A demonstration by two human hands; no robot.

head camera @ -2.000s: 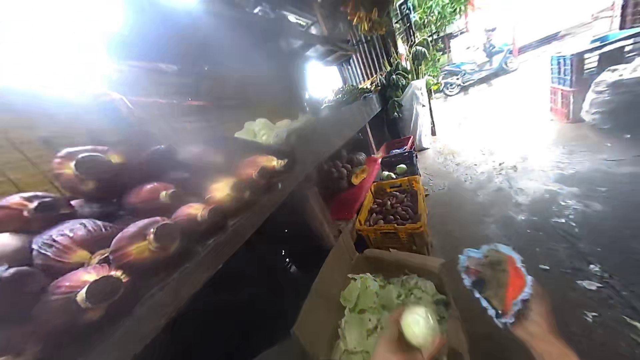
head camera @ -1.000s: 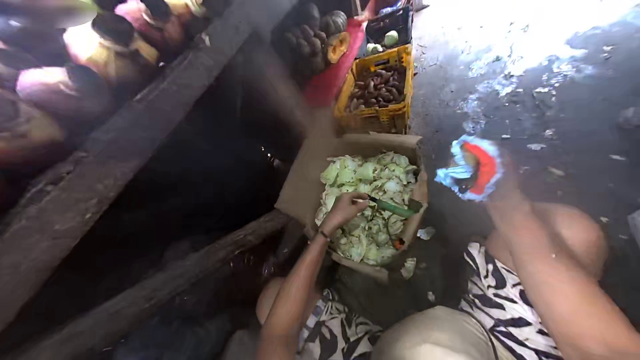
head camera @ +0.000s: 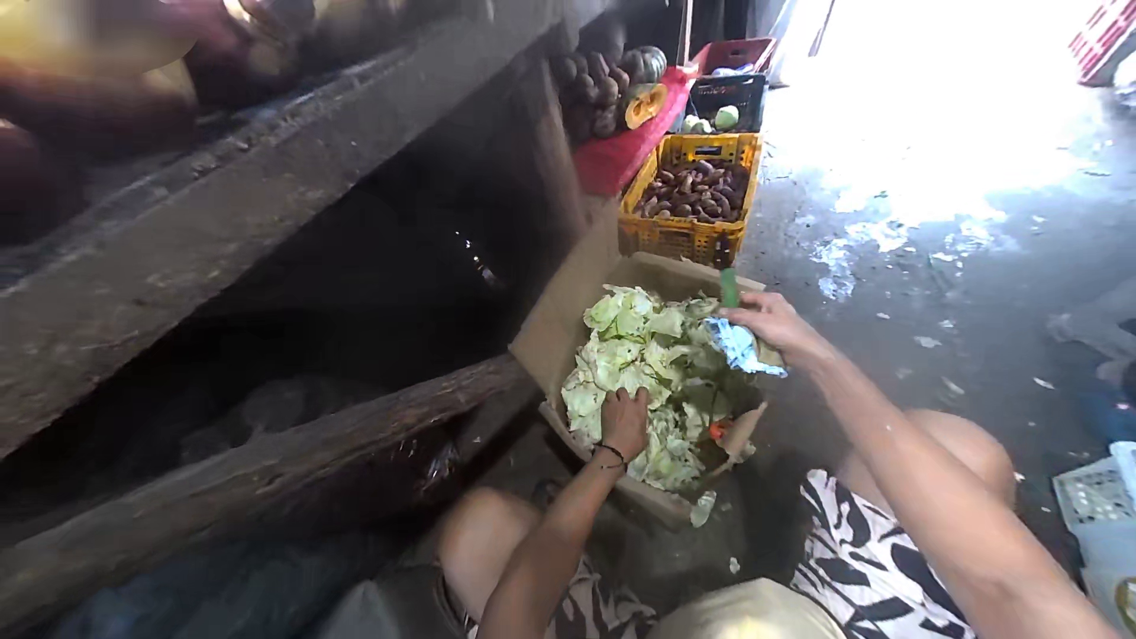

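A cardboard box on the floor holds a heap of pale green cabbage leaves. My left hand, with a dark band at the wrist, rests on the leaves, its fingertips down among them; whether it grips any is hidden. Over the box's right side, my right hand is closed on a crumpled blue-and-white wrapper. A green strip stands up at its fingertips; what it belongs to cannot be told. Something small and orange-red lies at the box's lower right.
A yellow crate of brown root vegetables stands beyond the box, with a black crate behind it. A cut pumpkin lies on red sheeting. Wooden beams run along the left. A white plastic basket is at right.
My right hand has moved left and inward, over the box, with the wrapper. The green strip, earlier by my left hand, is now at my right fingertips. My left hand is now on the leaves.
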